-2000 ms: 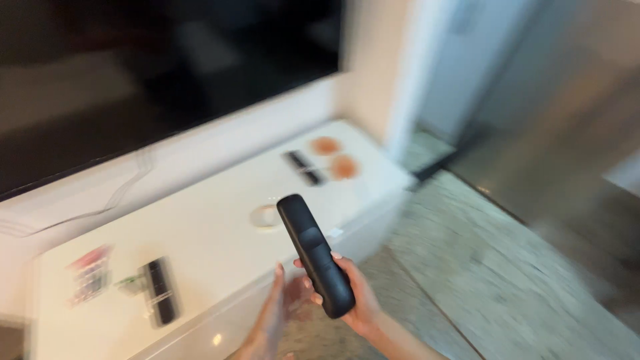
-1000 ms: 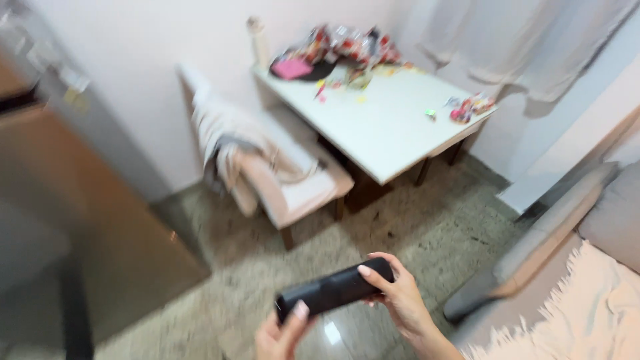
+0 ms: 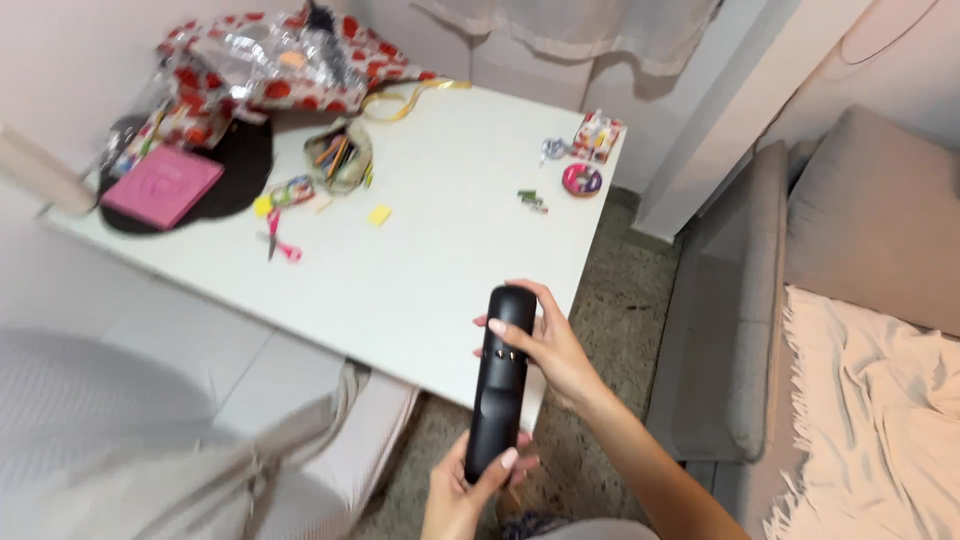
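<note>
A long black plastic handheld device (image 3: 499,397), perhaps a remote control, points away from me, with small metal contacts near its middle. My left hand (image 3: 476,480) grips its near end, thumb on top. Around the far end, my right hand (image 3: 544,345) is closed, its thumb lying across the surface. Behind the device stands a white table (image 3: 435,292). On it are pink-handled scissors (image 3: 277,238), an open pouch with pencils (image 3: 339,157), a yellow sticky note (image 3: 379,214), a pink square item (image 3: 163,186) and a roll of tape (image 3: 582,180).
Red-and-white patterned wrapping (image 3: 277,90) and a gold ribbon (image 3: 409,105) lie at the table's back. A chair with a draped cloth (image 3: 300,435) is at lower left. On the right stands a grey sofa (image 3: 750,300) with a fringed blanket (image 3: 877,405).
The view has swung from the white cabinet below a screen to the table, now closer. Both hands still hold the black device, which has turned from nearly crosswise to lengthwise since a second ago.
</note>
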